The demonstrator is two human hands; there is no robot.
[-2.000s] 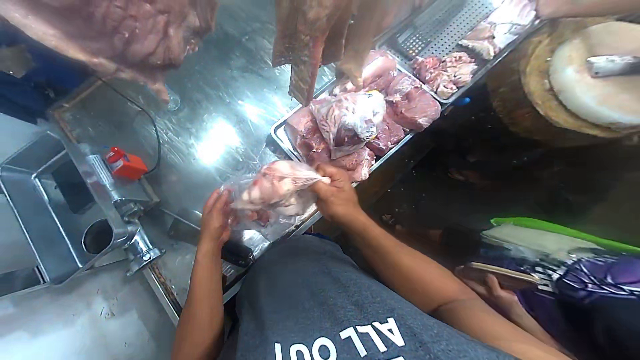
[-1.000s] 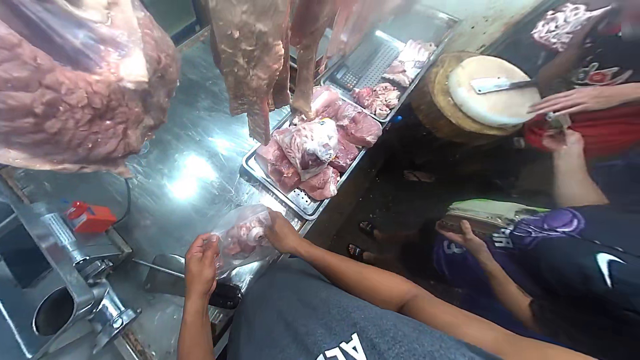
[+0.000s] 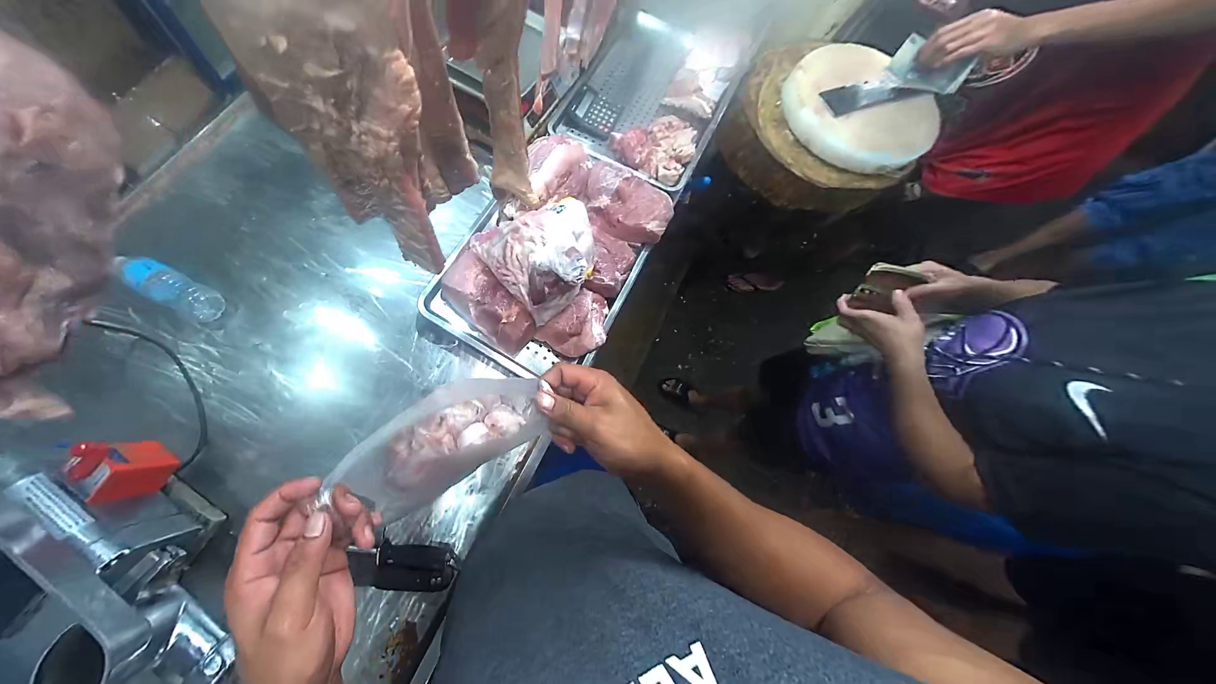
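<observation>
A clear plastic bag (image 3: pixel 456 442) with pieces of raw meat inside is stretched between my two hands above the near edge of the metal table. Its left end is pinched in my left hand (image 3: pixel 299 570), its right end between thumb and fingers of my right hand (image 3: pixel 598 408). Beside my left hand, partly hidden, lies a knife with a black handle (image 3: pixel 413 567). Just beyond the bag, a metal tray (image 3: pixel 437 313) holds large cuts of raw meat (image 3: pixel 627 201) and, on top of them, a bagged piece of meat (image 3: pixel 541 252).
Hanging meat (image 3: pixel 332 104) is close above the metal table (image 3: pixel 285 228). At left are a metal meat grinder (image 3: pixel 104 570), an orange box (image 3: pixel 119 470) and a plastic bottle (image 3: pixel 173 288). A perforated tray (image 3: pixel 617 95), a round chopping block (image 3: pixel 860 104) and other people stand at right.
The bag, gathered at its right end two seconds ago, is now stretched out sideways between my hands. By the chopping block, a person's hand now holds a banknote-like paper over the cleaver.
</observation>
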